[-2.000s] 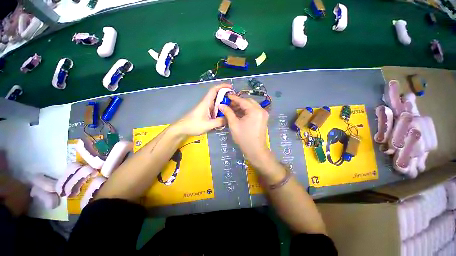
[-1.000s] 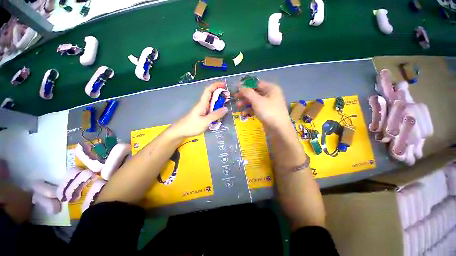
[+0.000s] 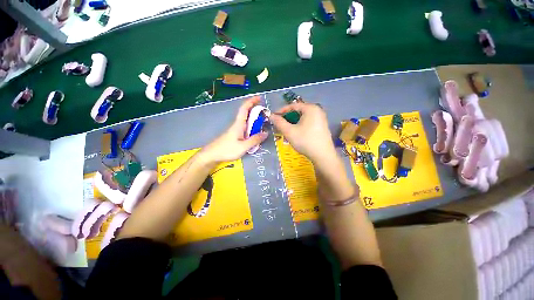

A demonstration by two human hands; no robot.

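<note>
My left hand (image 3: 235, 138) holds a part-filled pink-white housing (image 3: 252, 145) upright over the grey mat, near the belt edge. A blue battery cell (image 3: 256, 125) lies inside it. My right hand (image 3: 304, 132) is just right of the housing, its fingertips at the housing's upper right side. A green circuit board (image 3: 291, 116) shows at the right fingers, partly covered by them. The wires between board and battery are too small to tell clearly. Another small green board (image 3: 291, 96) lies on the mat just beyond the right hand.
The green conveyor belt (image 3: 193, 64) carries housings and wired sets beyond the mat. Pink shells (image 3: 481, 153) are heaped at right, by an open carton (image 3: 430, 258). More shells (image 3: 96, 220) lie at left. Loose wired sets (image 3: 370, 132) lie on the right yellow panel. A person's arm (image 3: 29, 263) shows at lower left.
The battery was pressed by my right fingers two seconds ago. My right hand then moved right with the green board and has now come back beside the housing. Belt items have shifted left in view.
</note>
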